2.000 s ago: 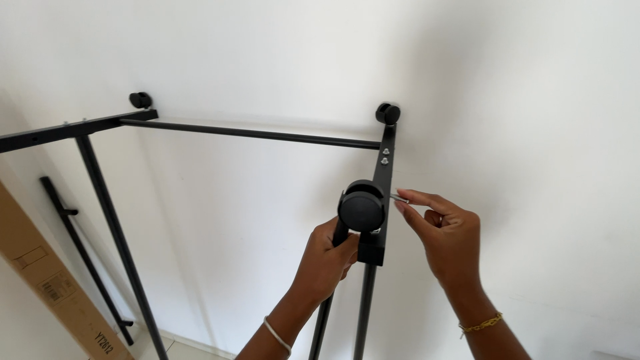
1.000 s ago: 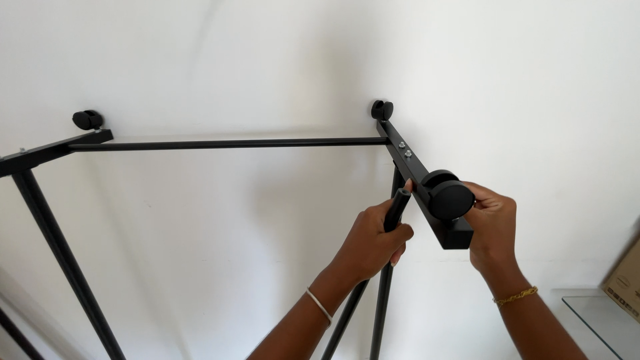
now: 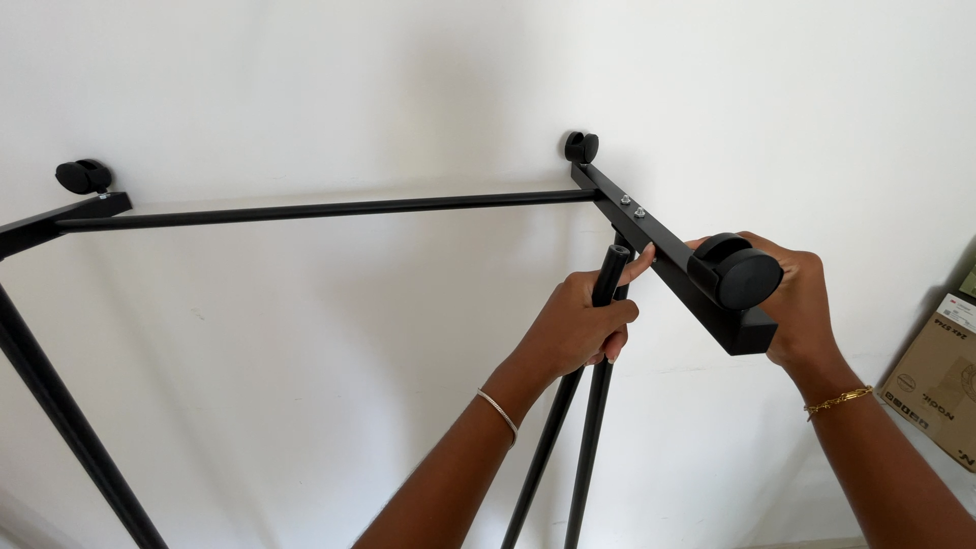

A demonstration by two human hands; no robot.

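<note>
My left hand (image 3: pixel 583 320) is closed around a loose black metal tube (image 3: pixel 612 274), whose open end points up; its index finger touches the side of a black metal base bar (image 3: pixel 671 259). My right hand (image 3: pixel 797 293) is on the far side of that bar, its fingers mostly hidden behind a black twin-wheel caster (image 3: pixel 736 271); whether it holds anything cannot be seen. Another caster (image 3: pixel 582 147) sits at the bar's far end, and two bolts (image 3: pixel 633 206) stand on its face. A thin crossbar (image 3: pixel 328 210) runs to the left base bar (image 3: pixel 61 217), which bears a caster (image 3: pixel 84 177).
A black upright tube (image 3: pixel 69 412) slants down at the lower left, and another upright (image 3: pixel 591 457) runs below the right base bar. The white wall (image 3: pixel 343 91) stands close behind the frame. A printed cardboard box (image 3: pixel 934 381) is at the right edge.
Two seconds ago a thin metal tool showed in my right fingers; now those fingers are behind the bar and caster. My left hand's tube now stands apart from the bar. The view has shifted right.
</note>
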